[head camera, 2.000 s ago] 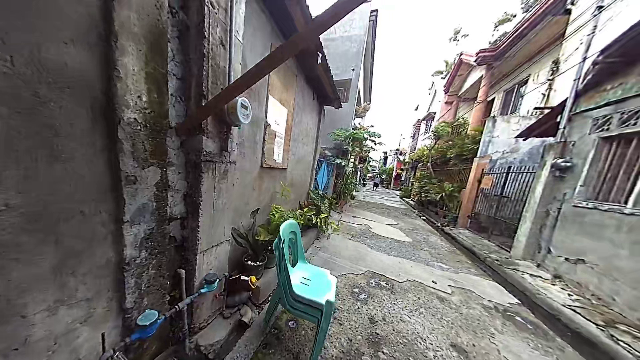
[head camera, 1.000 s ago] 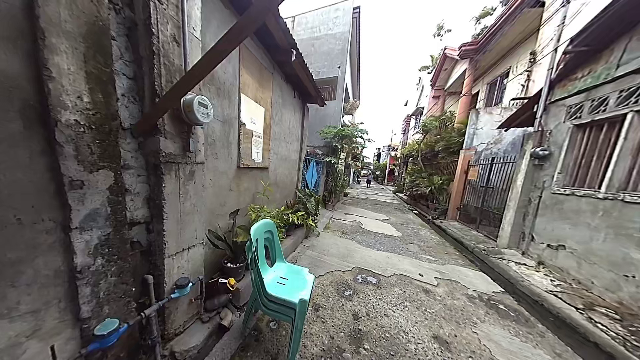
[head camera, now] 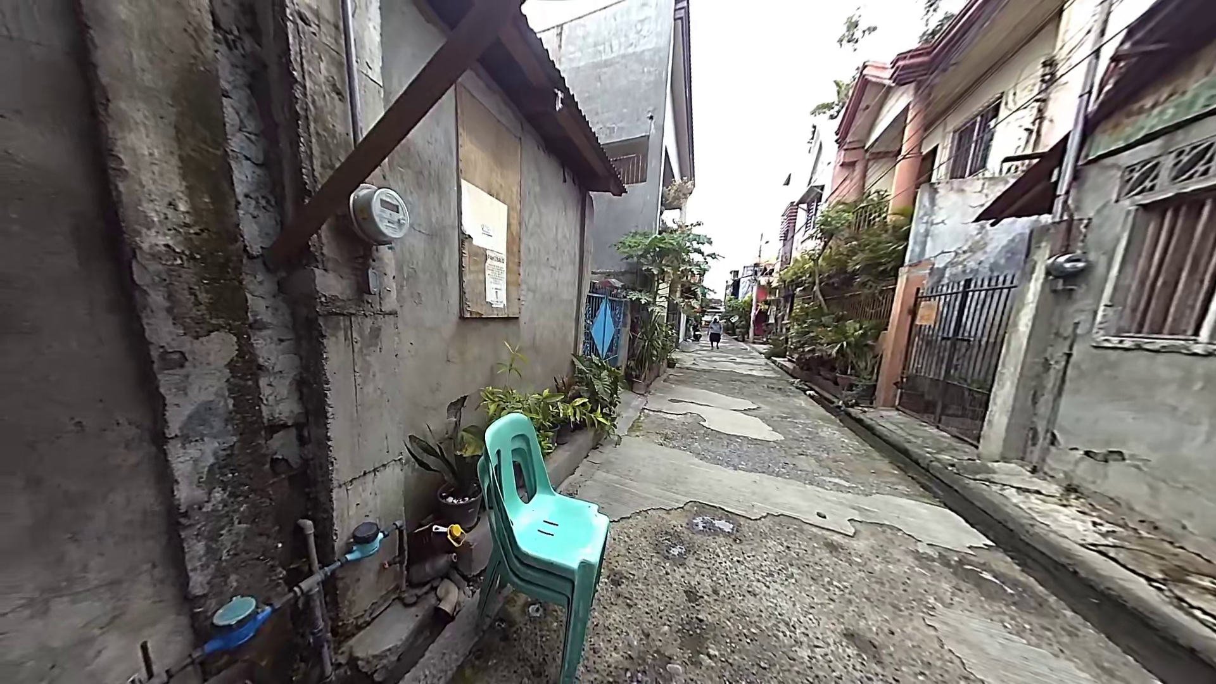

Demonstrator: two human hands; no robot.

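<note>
Neither my left hand nor my right hand shows in the head view. Closest to me, low and a little left of the middle, stands a stack of green plastic chairs (head camera: 551, 532) on the rough pavement. Behind it a potted plant (head camera: 458, 505) sits against the wall. Two water meters with blue fittings (head camera: 236, 617) (head camera: 366, 537) are joined by a pipe at the lower left. An electric meter (head camera: 380, 215) hangs on the concrete wall under a slanting brown beam (head camera: 389, 133).
A patched concrete lane (head camera: 750, 475) runs ahead between houses, with a distant person (head camera: 715, 332) on it. Along the right side lie a gutter (head camera: 912, 484) and a raised kerb. A barred metal gate (head camera: 958, 351) and a grey wall stand beyond. Plants line both sides.
The view has shifted somewhat, and the chairs, the meters and the left wall sit further left in it than two seconds ago. The stacked chairs stay standing beside the wall.
</note>
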